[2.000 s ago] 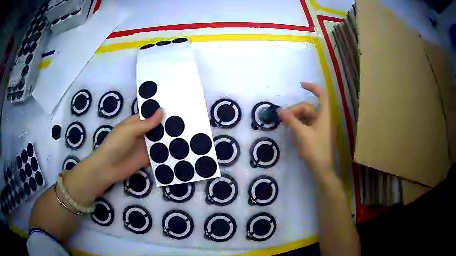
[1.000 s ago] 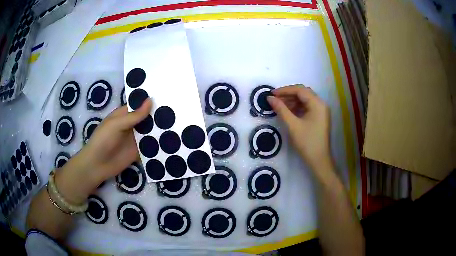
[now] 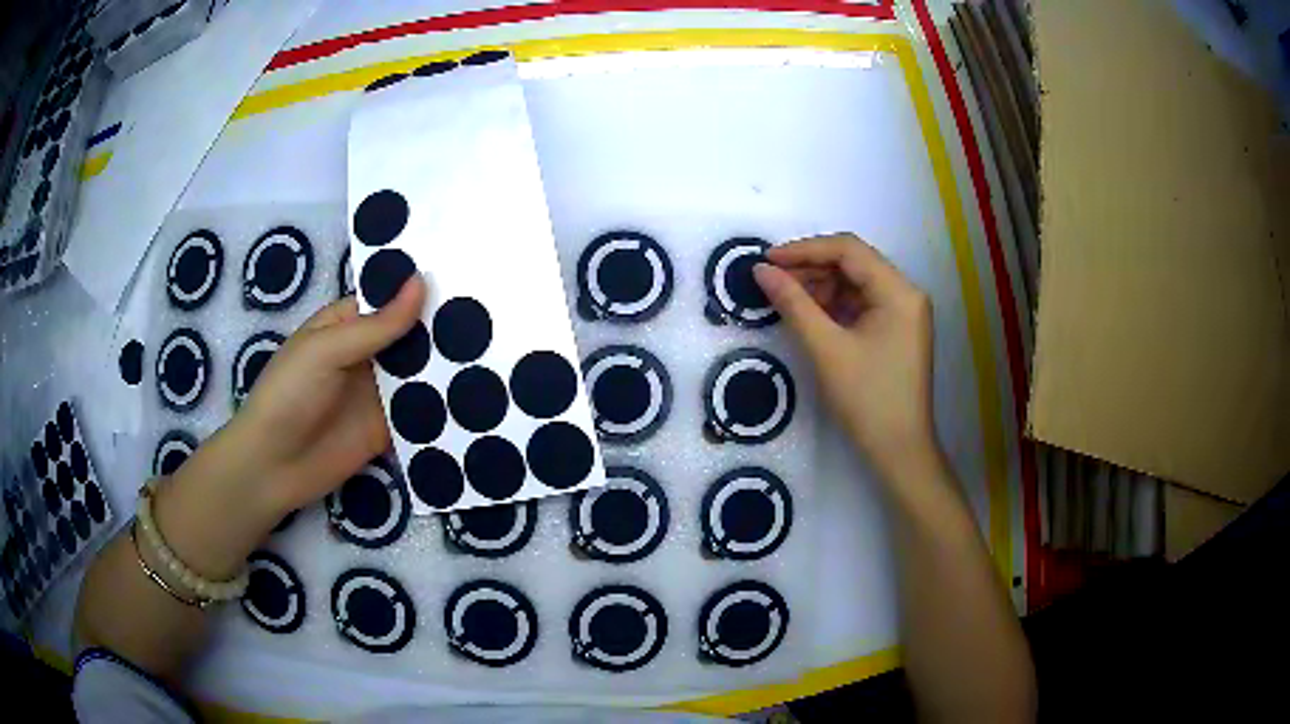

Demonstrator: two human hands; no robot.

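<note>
My left hand (image 3: 333,389) holds a white release liner sheet (image 3: 460,163) by its left edge, thumb on top. Black adhesive pads (image 3: 545,385) cover its lower part and left side; the rest is mostly bare. My right hand (image 3: 856,340) is at the top right round unit (image 3: 722,314). Its thumb and index finger pinch at the right edge of the black pad (image 3: 739,276) lying over the unit's centre. Rows of black-rimmed units with pale rings and black centres (image 3: 748,398) lie on a pale translucent sheet (image 3: 686,340). The liner and left hand hide some units.
A tan cardboard sheet (image 3: 1146,255) lies at the right on a stack of cardboard dividers (image 3: 1096,502). Spare dot sheets (image 3: 71,481) and a blank white paper (image 3: 163,156) are at the left. A loose black dot (image 3: 132,362) lies beside the units. Red and yellow tape lines cross the bench.
My right fingers have brought the black pad down onto the top right unit's centre. The whole view has shifted slightly. My left hand still holds the liner.
</note>
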